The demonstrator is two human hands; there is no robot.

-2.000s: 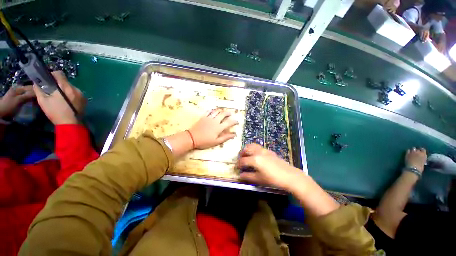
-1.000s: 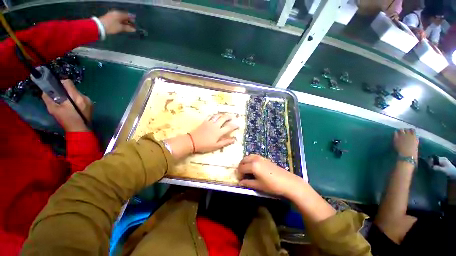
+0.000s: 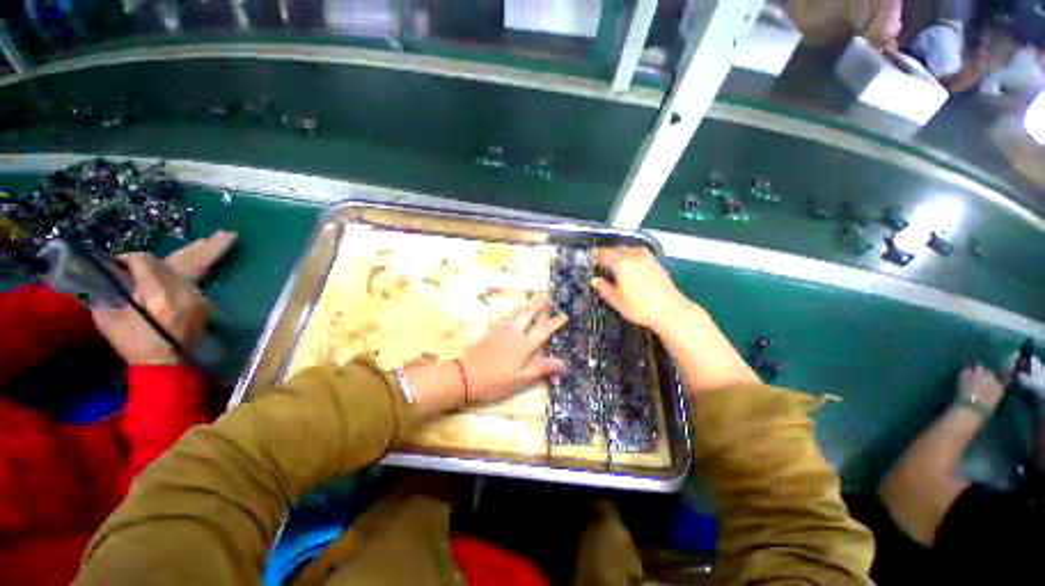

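Observation:
A steel tray point(image 3: 279, 326) lies in front of me with a stained cream liner point(image 3: 418, 300) in it. Two tight rows of small dark circuit boards point(image 3: 579, 383) fill its right part. My left hand point(image 3: 510, 357) lies palm down on the liner, fingers spread, fingertips touching the left edge of the rows; nothing shows in it. My right hand point(image 3: 634, 286) is at the far end of the rows, fingertips bent down on the boards. Whether it grips one cannot be told.
A green conveyor point(image 3: 401, 115) with small assemblies point(image 3: 716, 206) runs behind a white rail and post point(image 3: 676, 126). At left, a person in red holds a grey tool point(image 3: 80, 275) beside a dark pile point(image 3: 97, 206). Another person's hand point(image 3: 977, 387) is at right. A loose assembly point(image 3: 761, 357) lies right of the tray.
My right hand has moved from the near end of the rows to the far end. My left hand has shifted to the rows' edge. The red-sleeved arm has drawn back from the conveyor.

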